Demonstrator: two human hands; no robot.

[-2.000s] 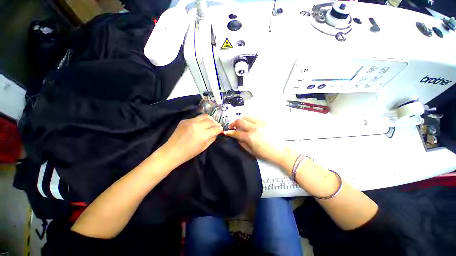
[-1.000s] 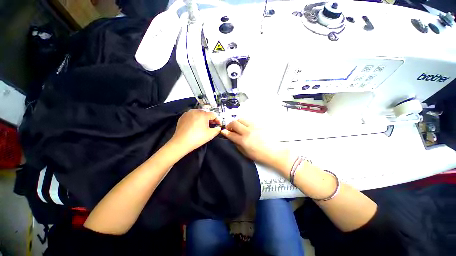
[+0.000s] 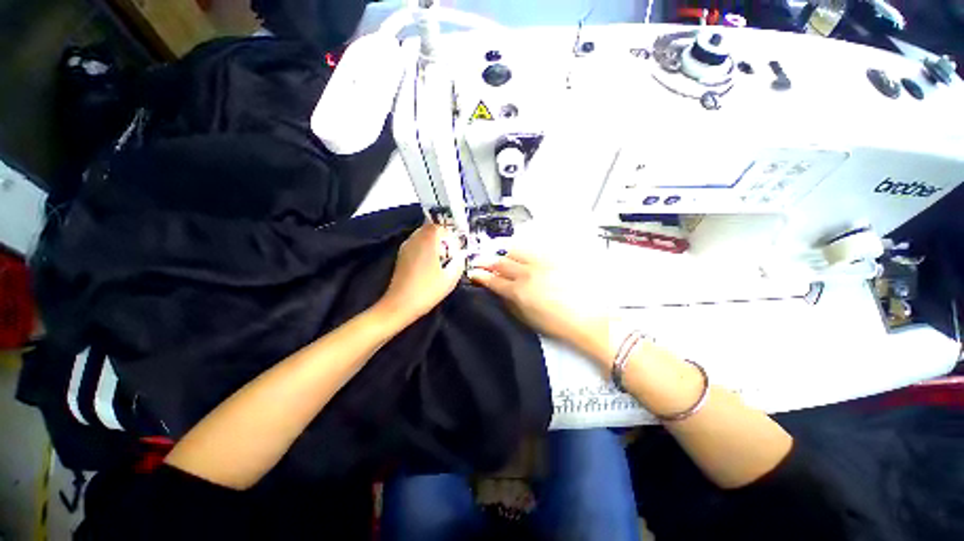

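Note:
A black garment (image 3: 243, 264) with white stripes (image 3: 93, 388) lies heaped left of the machine and hangs over its front edge. Its edge runs up to the presser foot and needle area (image 3: 473, 235) of the white sewing machine (image 3: 550, 116). My left hand (image 3: 423, 273) is on the garment edge just left of and against the foot, fingers bent. My right hand (image 3: 529, 294) pinches the edge just in front of the foot, its fingertips near the left hand's. The exact grip and the cloth under the fingers are hidden.
A red-handled tool (image 3: 647, 239) lies under the machine arm. The white machine table (image 3: 719, 349) has a printed scale at its front edge. Dark cloth (image 3: 888, 454) lies at the lower right. A red crate (image 3: 15, 301) shows at the far left.
My left hand has moved slightly up beside the needle area, and its fingers have turned. My right hand stays nearly in place. The camera view has shifted a little.

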